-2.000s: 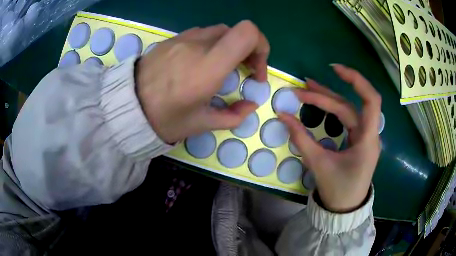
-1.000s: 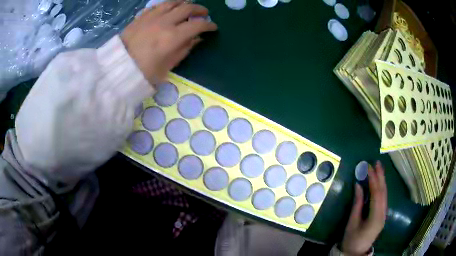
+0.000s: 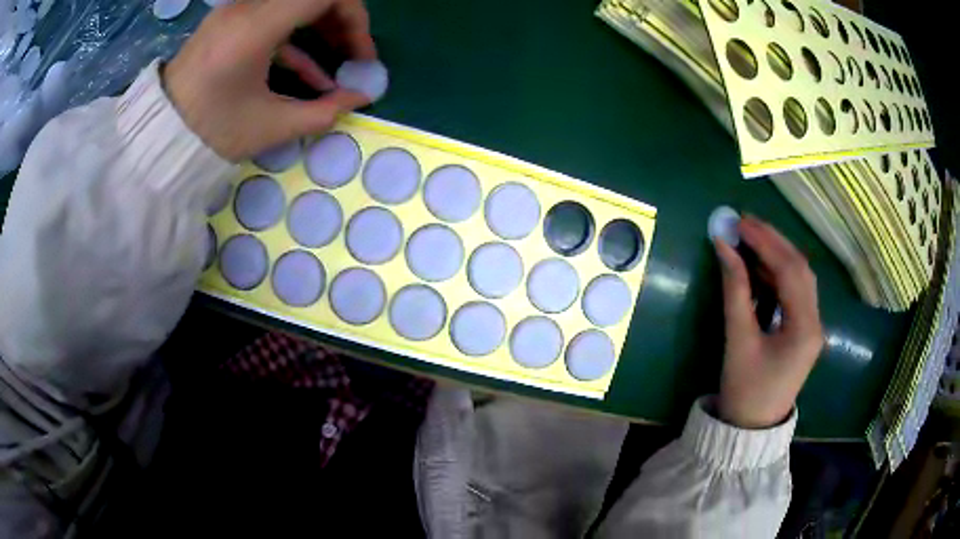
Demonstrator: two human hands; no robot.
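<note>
A pale-yellow die-cut sheet (image 3: 621, 347) lies on the dark-green table, its left end hidden by my left arm. Whitish discs (image 3: 435, 253) cover its visible holes, except two dark holes (image 3: 568, 228) at the right end of the top row. My left hand (image 3: 279, 90) holds one white disc (image 3: 362, 80) between finger and thumb, above the sheet's upper left edge. My right hand (image 3: 766, 305) pinches another disc (image 3: 724, 224) between thumb and fingertips, to the right of the sheet.
A fanned stack of yellow sheets (image 3: 842, 190) stands at the upper right. Greyish dotted strips (image 3: 914, 347) are at the far right edge. A clear plastic bag (image 3: 79, 74) with loose discs is at the upper left. The table (image 3: 505, 84) shows behind the sheet.
My left hand now shows a disc at its fingertips. My right hand has closed on the disc at the right. The camera view has shifted, so sheet and stack appear higher and further left.
</note>
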